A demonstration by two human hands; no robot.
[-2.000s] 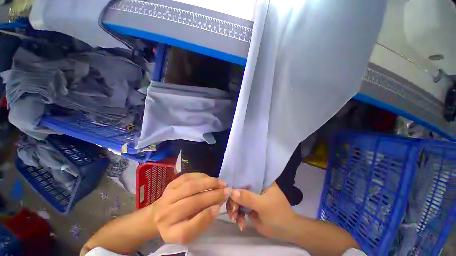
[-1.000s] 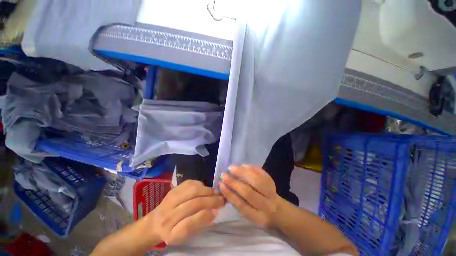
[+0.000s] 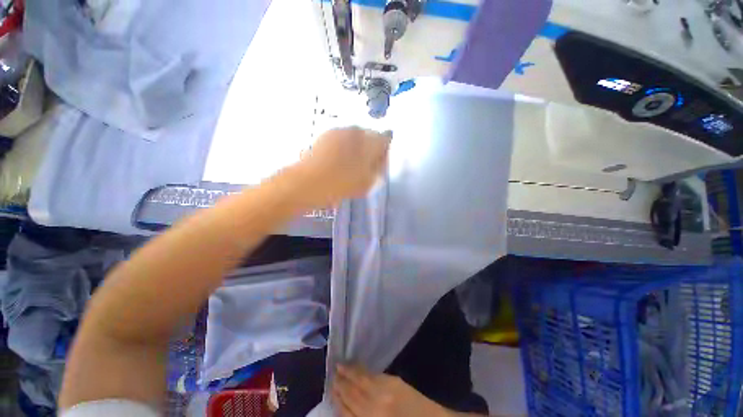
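A light blue-grey garment panel lies on the white machine table and hangs over its front edge towards my lap. A narrow folded strip runs along its left side. My left hand is on the strip's upper end near the bright needle area, fingers closed on the cloth and slightly blurred. My right hand pinches the lower end of the strip at the bottom of the view. The needle lamp shows just above my left hand. Needle and presser foot are hidden by glare.
The machine head carries a purple cloth strip and a lit control panel. More panels lie on the table at left. Below the edge are a blue basket at right, a red basket and bunched cloth.
The view has shifted up to the machine head. My left hand has moved from the lower end of the strip up to the needle area. My right hand stays at the lower end.
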